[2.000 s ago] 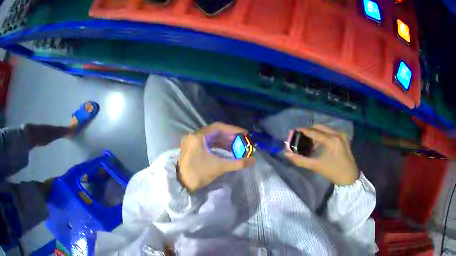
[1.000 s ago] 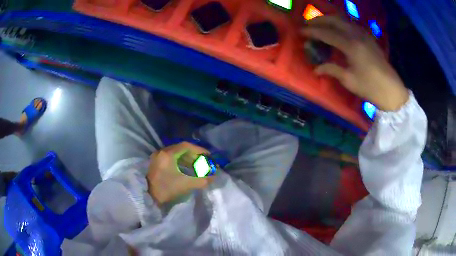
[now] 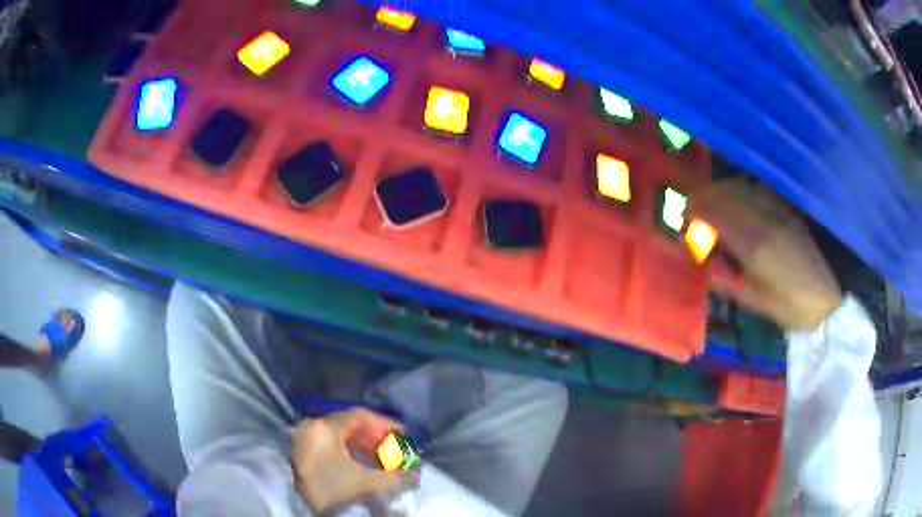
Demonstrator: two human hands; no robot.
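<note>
My left hand [image 3: 339, 462], low over the lap, holds a strapless smartwatch [image 3: 394, 452] with an orange lit screen. My blurred right hand [image 3: 773, 252] is at the right end of the red-orange tray [image 3: 425, 261] and holds another smartwatch [image 3: 701, 240] with an orange screen at its fingertips. The tray's front row has a blue-lit watch [image 3: 157, 104] at the left, then several dark ones, such as this watch [image 3: 410, 196]. Two front pockets at the right are bare. Watches behind glow blue, orange, white or green, one partly beside my right fingers.
A blue rack edge [image 3: 647, 71] crosses above the tray's back right. Small dark items [image 3: 521, 341] lie on the green lower shelf [image 3: 243, 303]. A blue stool [image 3: 86, 475] and a person's foot in a blue sandal [image 3: 63, 333] are at the left. A red box [image 3: 728, 464] stands lower right.
My right hand has set down a dark watch in the front row, moved to the tray's right end and taken a lit watch. The left-held screen went from blue through white to orange.
</note>
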